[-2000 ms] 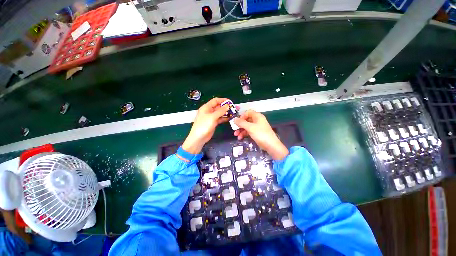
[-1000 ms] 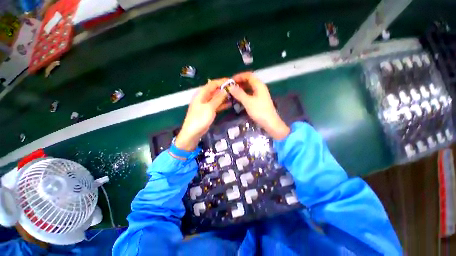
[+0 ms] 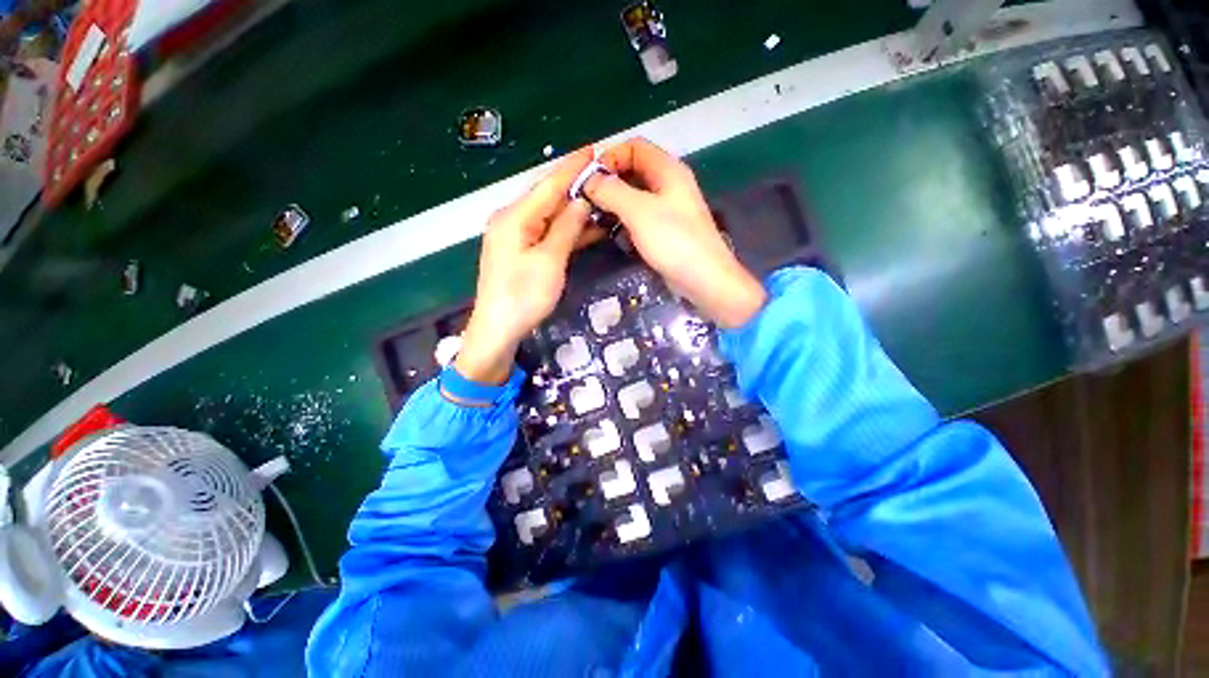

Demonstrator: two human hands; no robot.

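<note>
My left hand (image 3: 526, 262) and my right hand (image 3: 667, 228) meet above the far edge of the tray. Together they hold a small electronic unit (image 3: 590, 182) with a silver-white rim; the fingers cover most of it. Below them lies a shiny clear blister tray (image 3: 634, 437) with rows of pale square parts. A black tray (image 3: 773, 228) shows under it at its far corners.
Small units, one a longer unit with a pale end (image 3: 648, 43), lie spaced on the green conveyor belt (image 3: 385, 80) beyond the pale rail (image 3: 398, 232). A white fan (image 3: 157, 523) stands left. A second filled blister tray (image 3: 1114, 199) is right. A red tray (image 3: 90, 99) is far left.
The view has tilted, so belt and trays sit higher in the picture. My fingers have closed around the unit, hiding its dark and pale tail, seen earlier between my hands.
</note>
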